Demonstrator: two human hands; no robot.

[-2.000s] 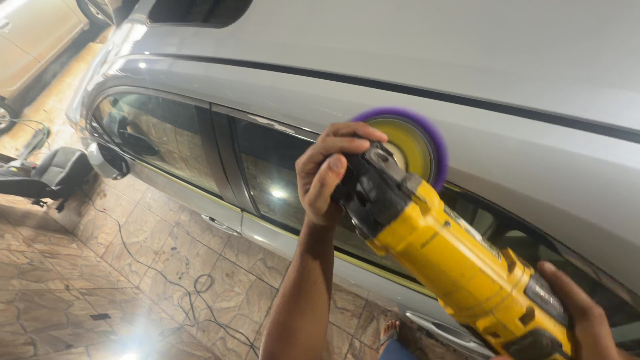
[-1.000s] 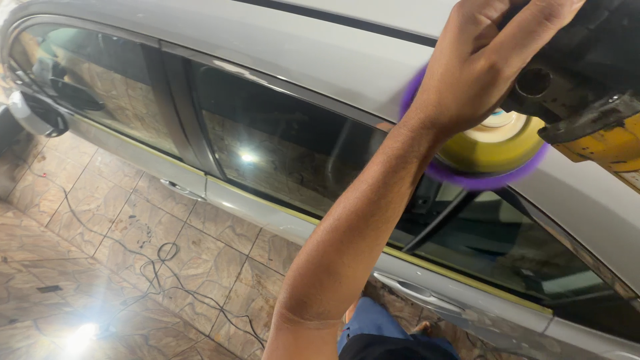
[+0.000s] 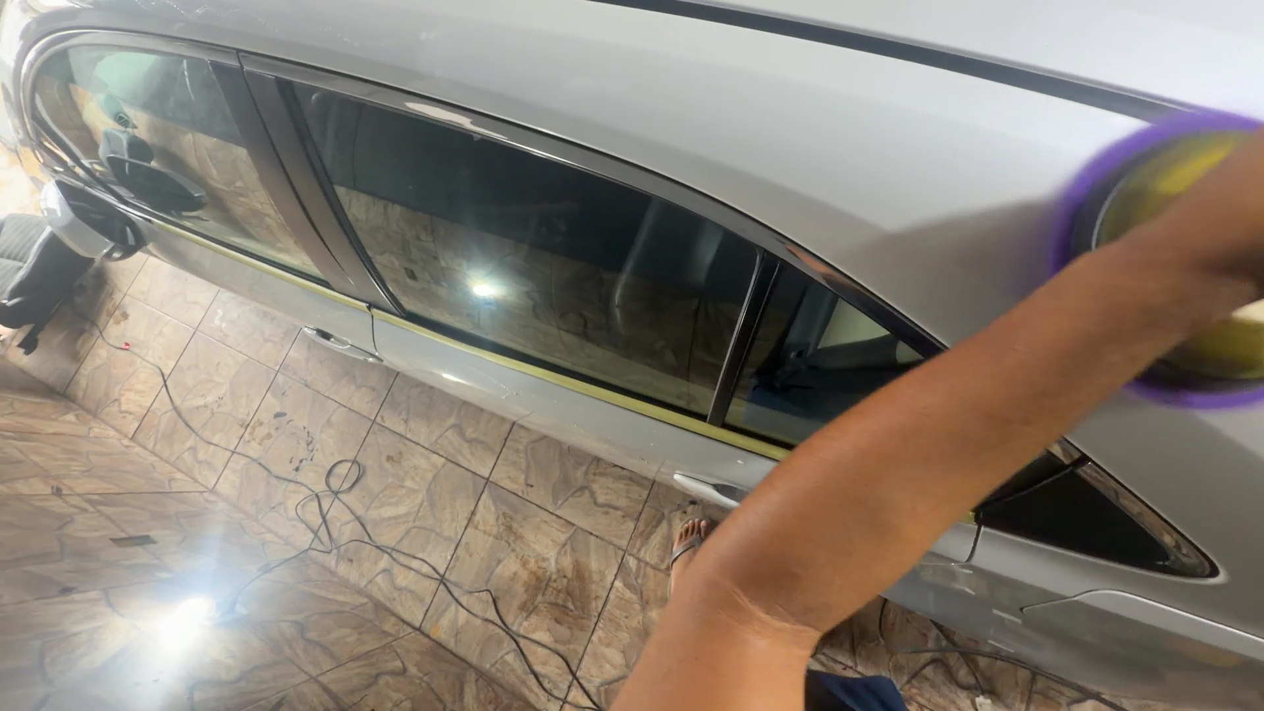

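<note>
The purple-rimmed foam pad (image 3: 1071,222) of a polisher is at the right edge, over the silver car's rear roof pillar (image 3: 997,257); its rim is blurred. My left forearm reaches across from the bottom and passes in front of the pad, with the hand beyond the right edge. My right hand and the polisher's body are outside the view. Forward of the pad are the rear door window (image 3: 553,247) and a small quarter glass (image 3: 839,346). Yellow masking tape (image 3: 592,395) runs along the bottom of the windows.
A dark roof trim strip (image 3: 889,59) runs along the top. Door handles (image 3: 341,344) stand out from the car's side, and a wing mirror (image 3: 89,222) is at far left. A looped cable (image 3: 395,558) lies on the tiled floor near a bright light (image 3: 193,612) and a sandaled foot (image 3: 688,538).
The polisher has moved rearward along the car, from above the rear door window to the rear pillar. Both hands, seen on it two seconds ago, are out of the frame.
</note>
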